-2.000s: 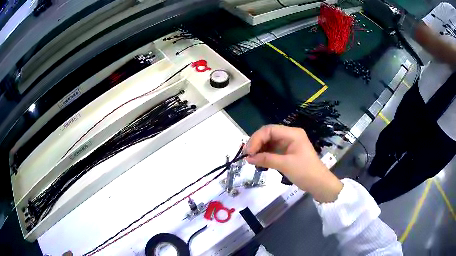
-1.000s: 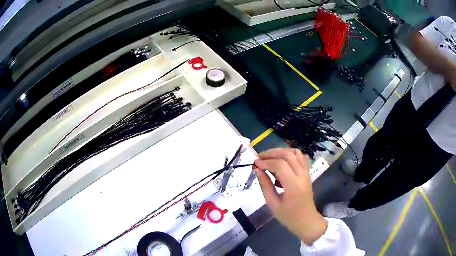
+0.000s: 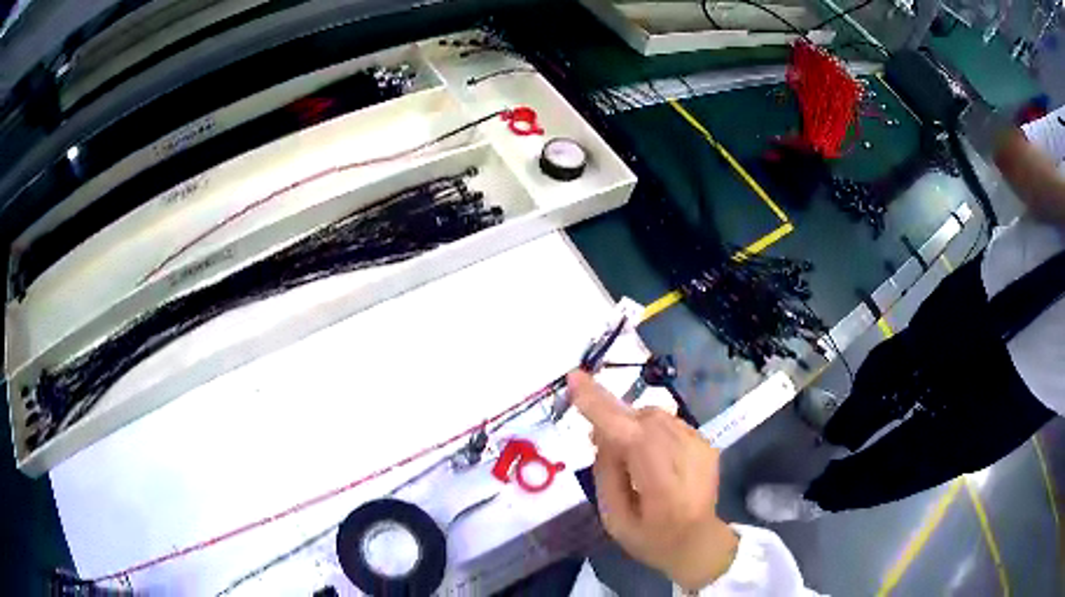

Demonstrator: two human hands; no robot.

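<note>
My right hand [image 3: 660, 484] is at the right end of the white board [image 3: 292, 408], its index fingertip at the wires beside the metal clamps. Its other fingers are curled and the thumb is hidden, so a grip cannot be told. My left hand is not in view. The red and black wires [image 3: 350, 480] run lengthwise over the board, blurred in parts; dark wire ends stick out beyond my fingertip. A small toggle clamp [image 3: 472, 448] stands by the red ring-shaped piece [image 3: 531, 466]. The black tape roll [image 3: 391, 550] lies at the near edge, a short strip beside it.
The cream parts tray [image 3: 315, 292] behind the board holds black leads [image 3: 292, 251], a thin red and black wire, another red ring and a small tape roll [image 3: 562, 160]. Black leads [image 3: 759, 303] and a red wire bundle [image 3: 823, 99] lie on the green bench. Another person [image 3: 934, 385] stands at right.
The view has shifted. My right hand has gone from pinching the dark wire end beyond the clamps to having its index fingertip at the wires by the clamps.
</note>
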